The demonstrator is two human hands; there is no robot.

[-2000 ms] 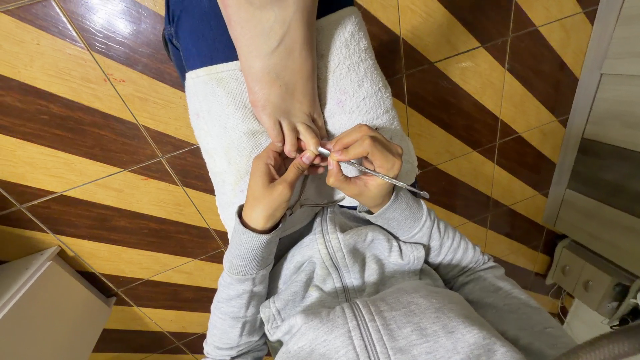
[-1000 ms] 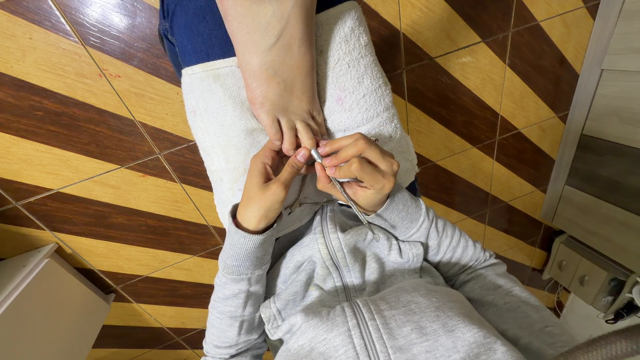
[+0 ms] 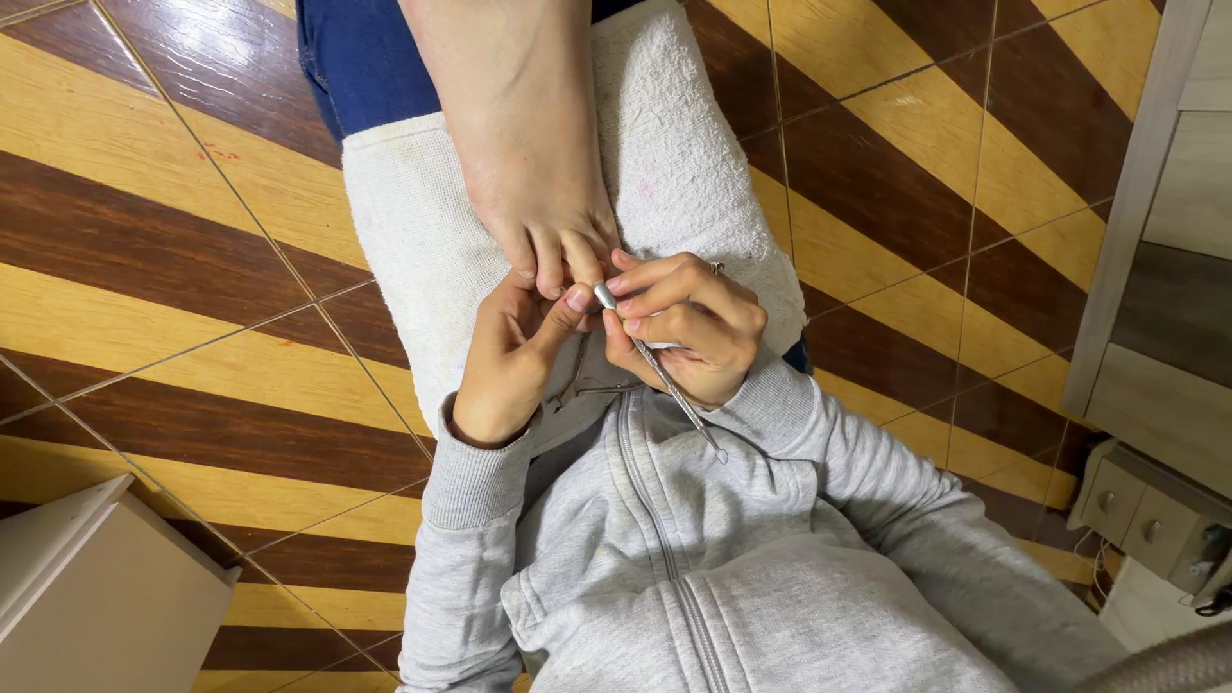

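Another person's bare foot [image 3: 534, 144] rests on a white terry towel [image 3: 674, 144], toes pointing toward me. My left hand [image 3: 520, 356] is at the toes, its thumb and fingers holding a toe from below and the side. Between the thumb and fingers of my right hand [image 3: 688, 322] is a metal cuticle pusher [image 3: 669, 383]. Its broad end touches or nearly touches the tip of a toe beside my left thumb; its thin looped end points down toward my grey zip-up hoodie [image 3: 751, 568]. The undersides of the toes are hidden.
A blue-clad leg [image 3: 371, 63] shows beside the towel. The floor [image 3: 173, 414] has brown and yellow striped tiles. A pale cabinet [image 3: 106, 587] stands at lower left, wood-look panelling [image 3: 1193, 279] at right, and a small device with wires [image 3: 1141, 515] at lower right.
Two seconds ago the cuticle pusher lay flatter, its free end out to the right; that end has swung down toward the hoodie. My left hand has stayed at the toes.
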